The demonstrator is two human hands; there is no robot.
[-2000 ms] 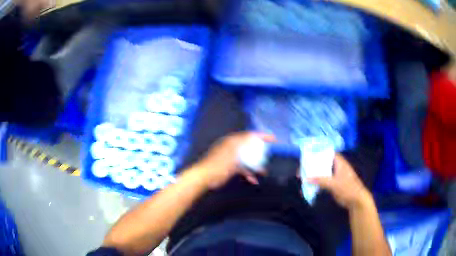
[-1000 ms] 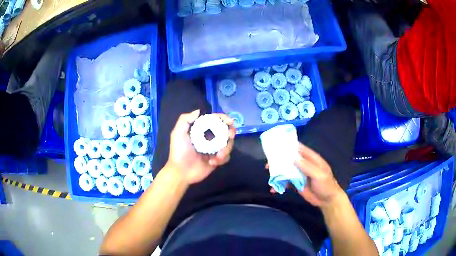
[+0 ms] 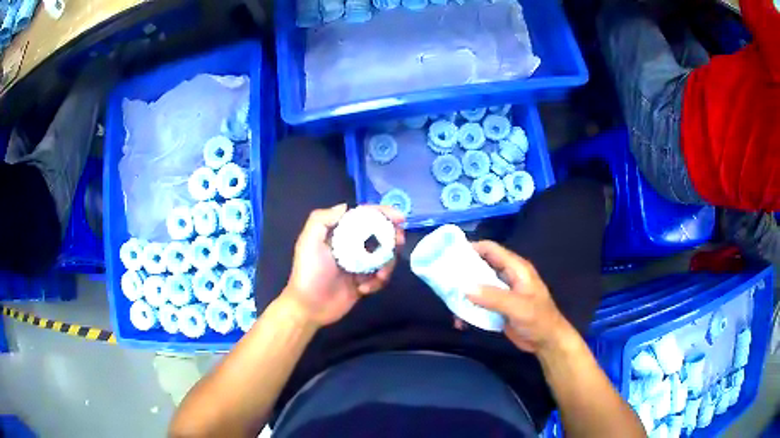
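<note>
My left hand [image 3: 321, 274] holds a pale ring-shaped piece [image 3: 351, 242] with a scalloped edge, its dark centre hole facing me. Whether a longer body lies behind the ring is hidden. My right hand [image 3: 522, 295] holds a pale blue-white tubular body [image 3: 457, 275], tilted, with its open end towards the left hand. The ring and the tubular body are apart, a short gap between them, above my lap. A small blue parts tray [image 3: 352, 175] beyond them holds several scattered ring pieces [image 3: 475, 162].
A left blue tray [image 3: 115, 214] holds rows of round ring-like ends. An upper blue tray [image 3: 428, 103] holds pale bodies along its far side. A right tray [image 3: 761, 342] holds jumbled pale pieces. A person in a red top [image 3: 727, 128] sits at the right beside a blue stool [image 3: 667, 214].
The tubular body in my right hand has turned so that its open end faces up and left, and moved slightly left towards the ring. The ring has tilted slightly to the right.
</note>
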